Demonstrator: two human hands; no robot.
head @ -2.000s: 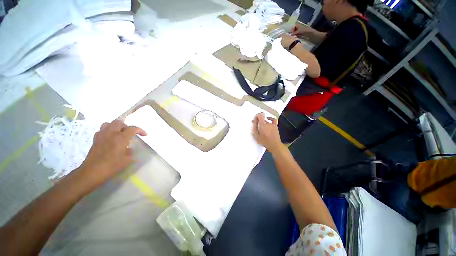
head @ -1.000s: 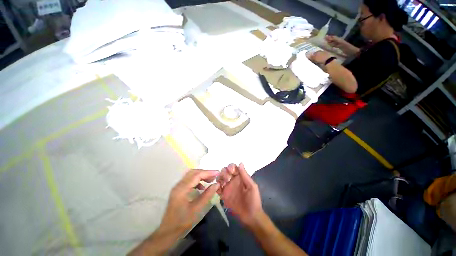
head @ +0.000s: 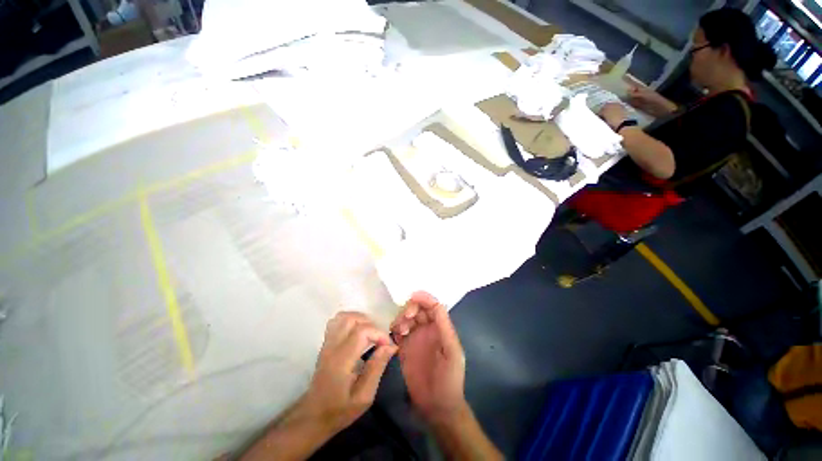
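Note:
My left hand [head: 347, 371] and my right hand [head: 431, 362] are close together at the table's near edge, fingertips nearly touching. My left thumb and fingers are pinched together; whether something thin is between them cannot be told. My right hand is half cupped, its palm partly showing. Beyond them lies a white shaped panel [head: 469, 243] with a U-shaped brown gap [head: 419, 194]. A small tape roll [head: 446, 182] lies within the U. A heap of white strips [head: 287, 178] left of the panel is washed out by glare.
The table [head: 243, 360] bears yellow tape lines [head: 167, 284]. A thick white pile [head: 288, 36] stands at the back. A black strap [head: 541, 164] and more strips [head: 539, 85] lie at upper right. A seated person [head: 698, 135] works there. A blue item [head: 590, 419] stands at lower right.
My hands have come together from the panel's two sides and remain together. The glue bottle and its nozzle no longer show. The view has turned left.

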